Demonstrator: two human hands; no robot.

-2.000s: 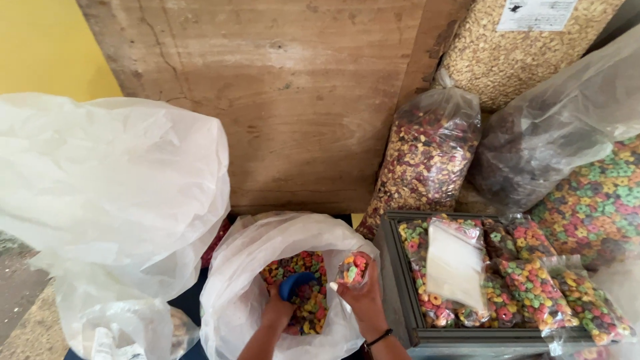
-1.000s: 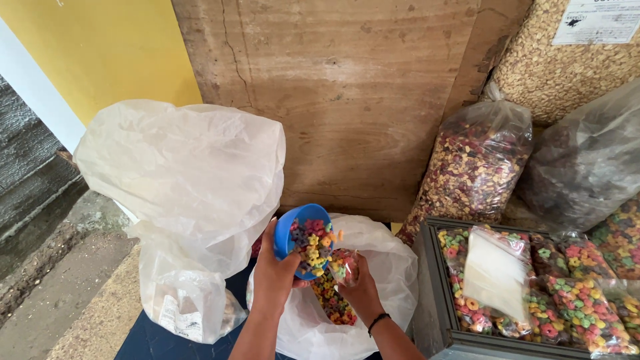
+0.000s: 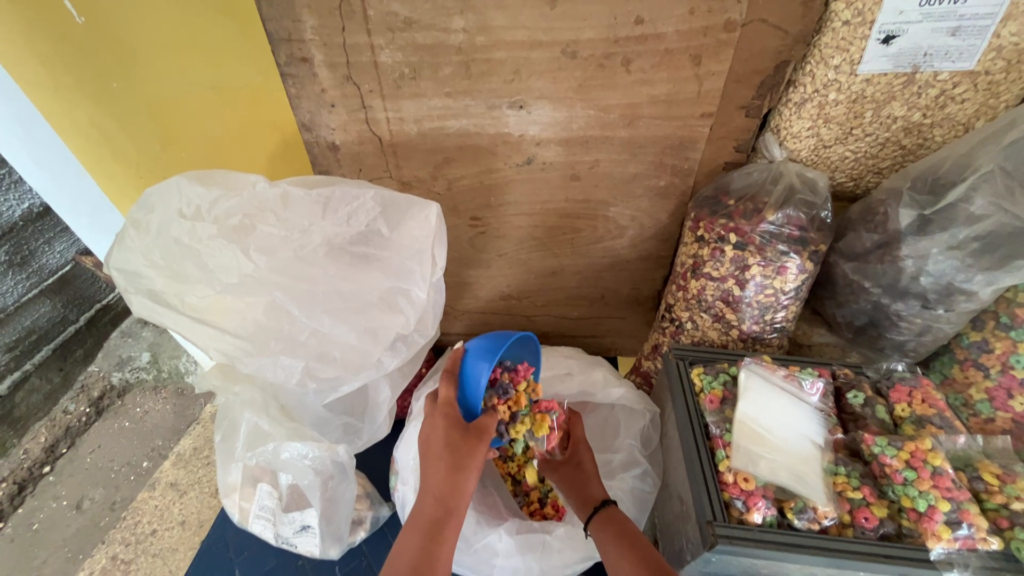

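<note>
My left hand (image 3: pixel 456 432) grips a blue plastic bowl (image 3: pixel 478 364), tilted to the right, with colourful ring- and star-shaped cereal (image 3: pixel 512 396) at its rim. Close beside it, my right hand (image 3: pixel 574 464) holds a small clear plastic bag (image 3: pixel 550 428) with cereal in it, touching or nearly touching the bowl's cereal. Both hands are over a large open white plastic sack (image 3: pixel 616 400), where more of the same cereal (image 3: pixel 534 492) shows below them. A dark bracelet is on my right wrist. My left fingertips are partly hidden behind the bowl.
To the right, a grey crate (image 3: pixel 704 480) holds filled cereal bags (image 3: pixel 920 488) and a stack of flat clear bags (image 3: pixel 780 432). Behind it stand a sack of mixed flakes (image 3: pixel 736 264) and other large sacks. A bulky white plastic bag (image 3: pixel 296 288) is at left, before a wooden panel (image 3: pixel 520 160).
The blue bowl, down inside the sack two seconds ago, has come up and is tilted toward the small bag, with cereal at its rim. The view has shifted left.
</note>
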